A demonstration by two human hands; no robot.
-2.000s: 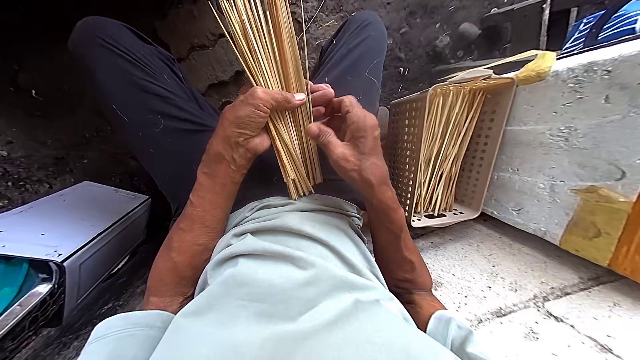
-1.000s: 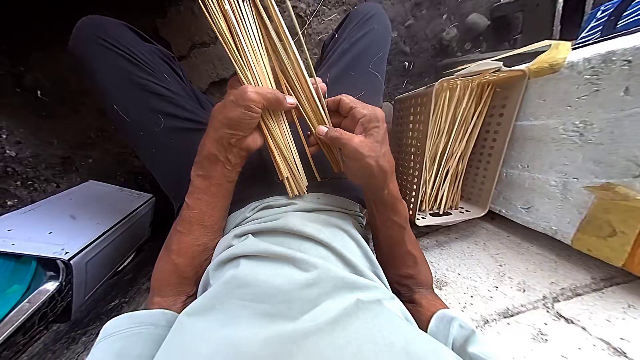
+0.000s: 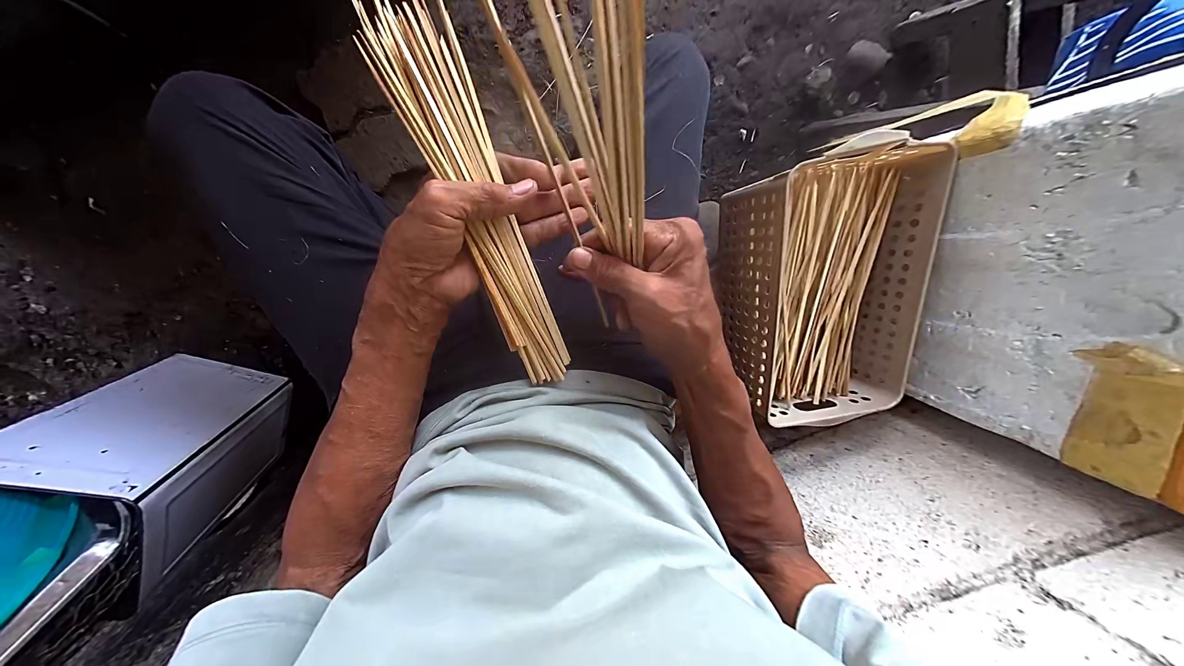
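A thick bundle of thin wooden sticks (image 3: 462,166) slants across my left hand (image 3: 462,222), the thumb closed over it and the fingertips reaching out beyond its right side. My right hand (image 3: 652,277) pinches a smaller bunch of sticks (image 3: 615,129) near its lower end, between thumb and fingers. One stick of that bunch stands apart at its left and passes under the thumb. The two bunches are separate, and their upper ends run out at the top of view.
A beige perforated plastic basket (image 3: 749,296) at right holds many similar sticks (image 3: 832,277). Beside it stands a concrete block (image 3: 1036,259) with brown tape (image 3: 1124,421). A grey metal box (image 3: 148,425) lies at lower left, near something teal. My bent knees frame the hands.
The sticks, close together in one fan two seconds ago, have come apart into two bunches. My right hand has moved slightly down and away from the left with the smaller bunch.
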